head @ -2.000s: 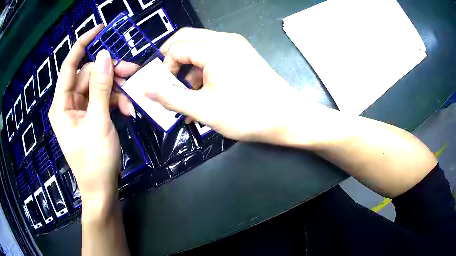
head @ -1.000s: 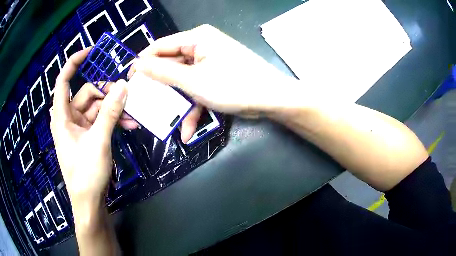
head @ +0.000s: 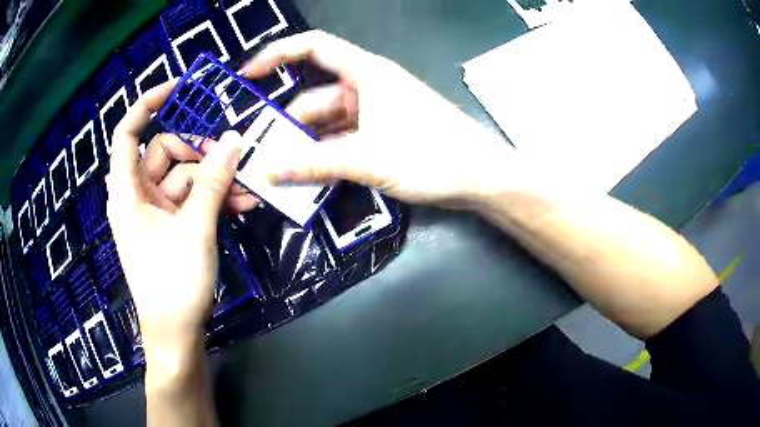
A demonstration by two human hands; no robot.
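A dark blue front housing (head: 190,106) is held up over the parts tray, its key grid end at upper left. A white die-cut adhesive piece (head: 291,167) covers its window end, with a dark slot near the lower right end. My left hand (head: 179,200) grips the housing, thumb at the middle and fingers behind and beside the grid. My right hand (head: 354,125) is over the window end, thumb across the white piece. Its index finger reaches past the upper edge; whether it grips the housing is unclear.
The black parts tray (head: 287,288) lies beneath my hands with rows of housings, many with white adhesive frames. A stack of white sheets (head: 583,92) lies at right on the dark mat. A ragged white waste sheet (head: 550,10) is beyond it. A blue object shows at the far right edge.
The view has shifted, and the waste sheet now shows beyond the stack. My right thumb has moved onto the white piece, and its fingers have left the window end's lower edge. My left hand keeps its hold.
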